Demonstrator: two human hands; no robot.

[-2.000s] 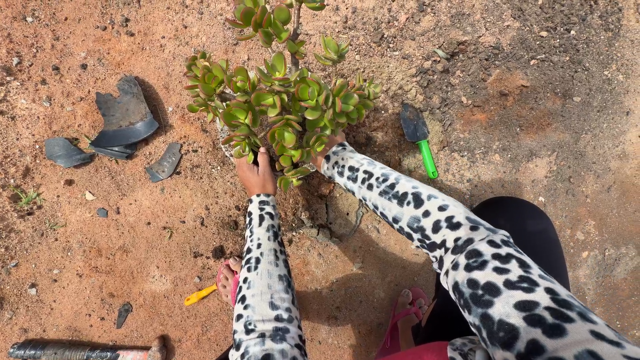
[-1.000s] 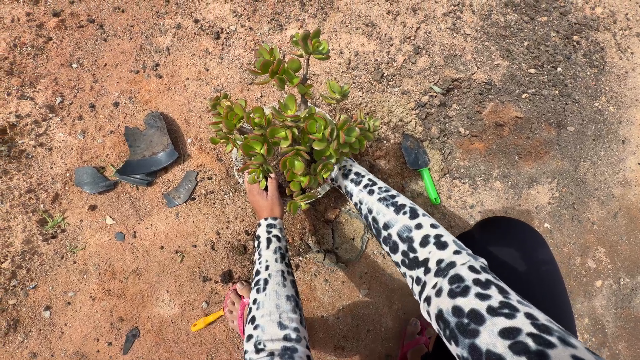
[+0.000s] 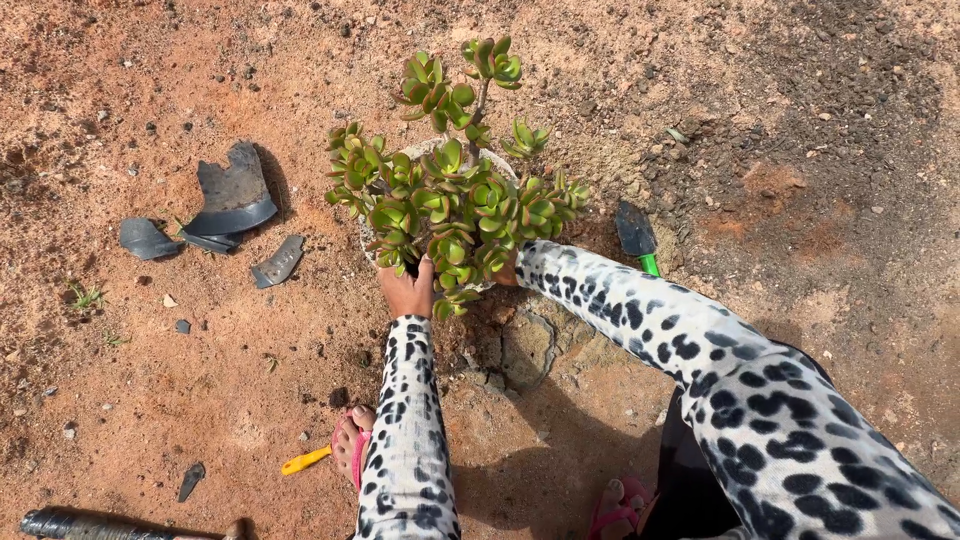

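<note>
A jade plant (image 3: 457,195) with thick, red-edged green leaves stands in a pale round pot (image 3: 501,162), whose rim shows in parts behind the foliage. My left hand (image 3: 409,289) is at the pot's near left edge, thumb up beside the leaves; its fingers are hidden. My right hand (image 3: 506,271) reaches under the foliage at the near right side, mostly covered by leaves and the spotted sleeve. What the hidden fingers do cannot be seen. To the right lies a garden trowel (image 3: 637,232) with a dark blade and green handle, partly behind my right sleeve.
Broken black plastic pot pieces (image 3: 234,193) lie on the reddish soil at the left. A yellow handle (image 3: 306,460) rests beside my sandalled foot. A tool with a dark wrapped handle (image 3: 82,525) lies at the bottom left. Dark loose soil (image 3: 847,97) spreads at the upper right.
The view has shifted a little. Both hands stay at the plant's near side. My right hand, partly visible two seconds ago, is still mostly under the leaves, and my right sleeve now covers more of the trowel's handle.
</note>
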